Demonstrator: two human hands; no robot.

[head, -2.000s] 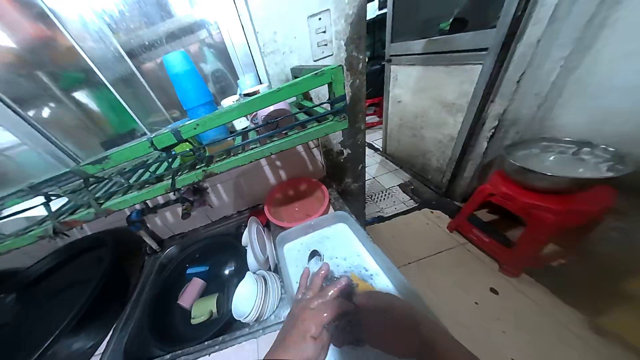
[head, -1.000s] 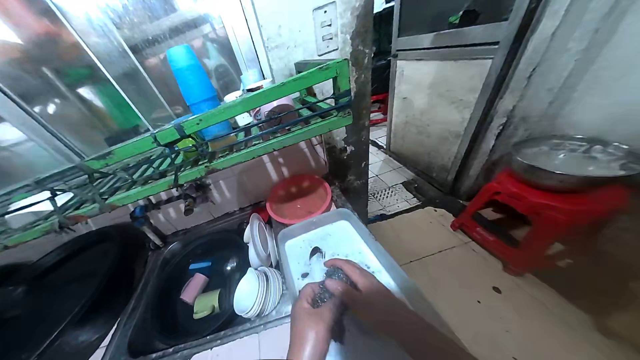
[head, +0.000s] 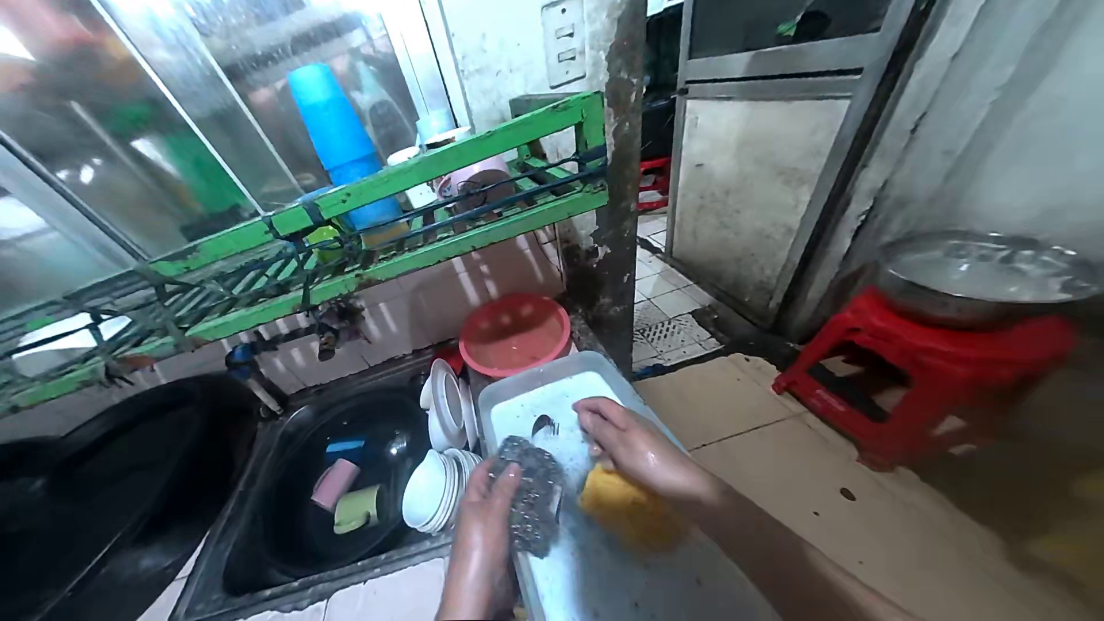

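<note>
My left hand (head: 490, 526) grips a grey metal scouring pad (head: 528, 496) over the left side of a pale plastic basin (head: 496, 398). The basin holds whitish water with dark specks. My right hand (head: 634, 444) hovers above the basin's right side, fingers curled; whether it holds something is hidden. Beneath its wrist lies a yellow sponge or cloth (head: 630, 509). The dark bowl of a spoon (head: 542, 424) shows between the hands, beside what look like fork tines. White bowls (head: 435, 492) stand on edge left of the basin, with white plates (head: 448, 401) behind them.
Left, a black sink (head: 297, 552) holds a pink cup (head: 335, 483) and a green cup (head: 357, 509). A red basin (head: 516, 335) stands behind. A green rack (head: 397, 259) with blue cups (head: 332, 129) hangs above. Right, a metal bowl (head: 983, 272) rests on a red stool (head: 931, 371).
My hands were together around the scouring pad one second ago; now they are apart, with the pad in my left hand. The yellow item shows more fully than before.
</note>
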